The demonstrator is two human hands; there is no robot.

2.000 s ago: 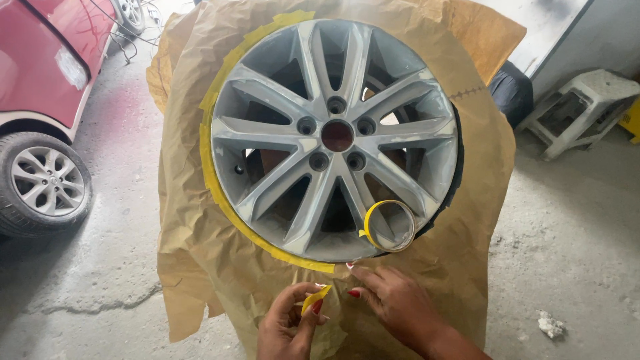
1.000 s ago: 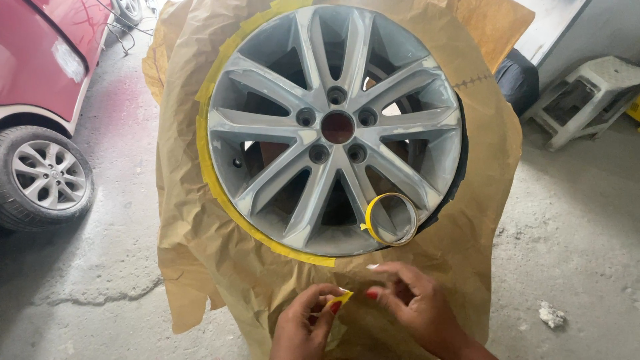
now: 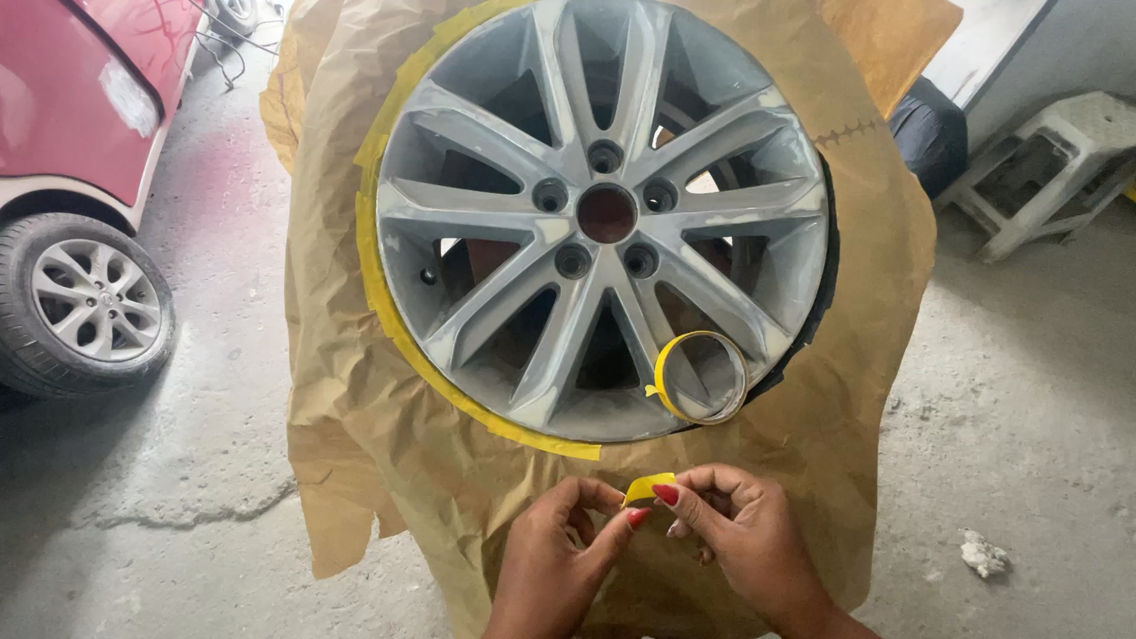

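Observation:
Between the fingertips of my left hand and my right hand is a short strip of yellow masking tape, each hand pinching one end. Just beyond them lies a grey alloy wheel rim with brown masking paper around it. Yellow tape borders the rim along its left and lower left edge, ending at the bottom. A dark edge shows at the lower right, with no yellow tape on it. A thin roll of yellow tape rests on the rim's lower right spokes.
A red car with a mounted wheel stands at the left. A dirty plastic stool and a dark object are at the right. A white crumpled scrap lies on the concrete floor.
My right hand has moved to the strip and now grips its other end; the strip, folded or curled at my left fingers before, is now spread between both hands.

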